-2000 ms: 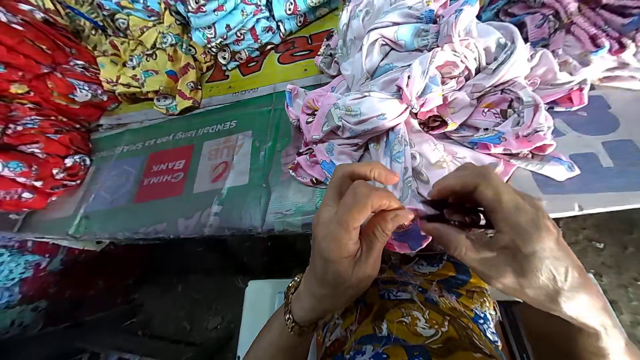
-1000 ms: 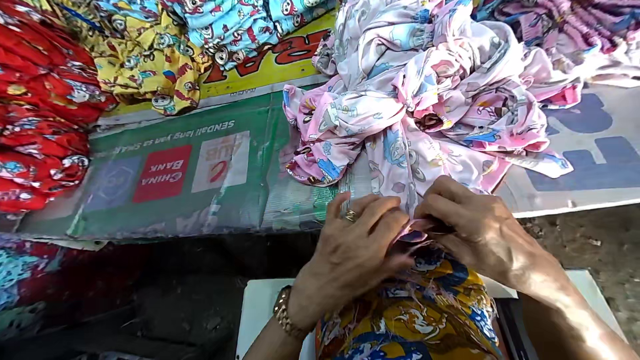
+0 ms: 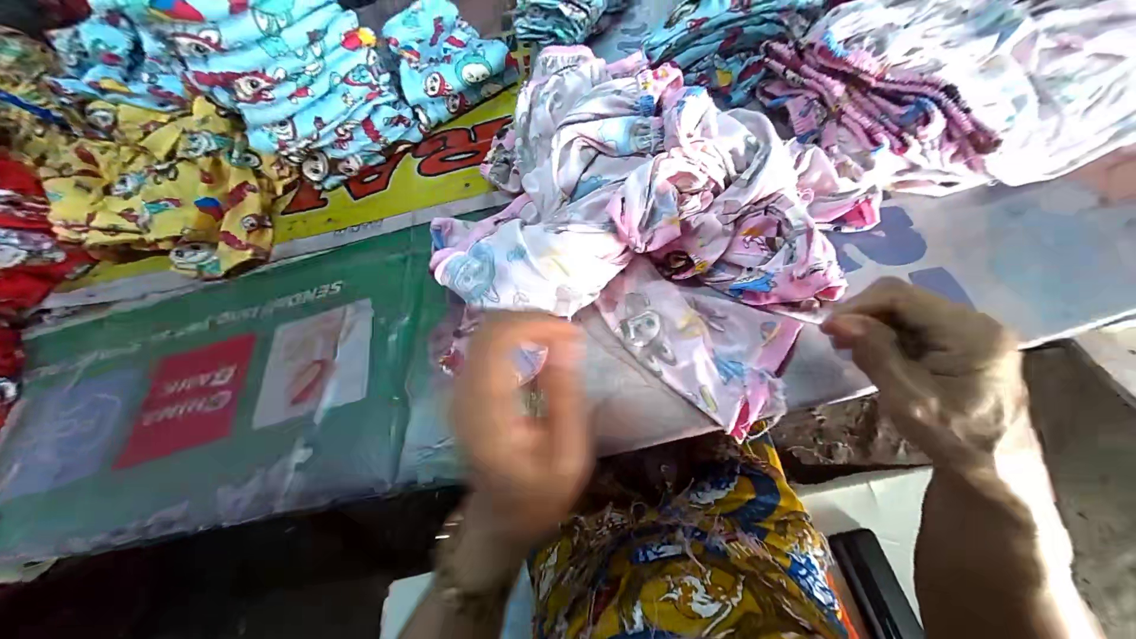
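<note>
A knotted heap of pink and white printed fabric pieces (image 3: 674, 177) lies on the table, and one flap of it hangs toward the table's front edge. My left hand (image 3: 524, 399), blurred, is over the table edge just left of that flap; what its fingers hold cannot be made out. To the right of the flap is my right hand (image 3: 923, 355), with thumb and index finger pinched together beside the heap's lower right edge. A thin pale strand or fabric edge seems to run to the fingertips. Yellow and blue patterned cloth (image 3: 692, 559) covers the lap below.
Yellow printed fabric (image 3: 160, 186), light blue printed bundles (image 3: 302, 80) and red fabric (image 3: 31, 240) lie at the left. Gathered pink-edged pieces (image 3: 887, 106) are at the back right. A printed tarpaulin (image 3: 355, 426) covers the table. A dark flat object (image 3: 874, 581) is beside the lap.
My hands, close together above the lap earlier, are now wide apart on either side of the hanging flap. The view has shifted and turned somewhat.
</note>
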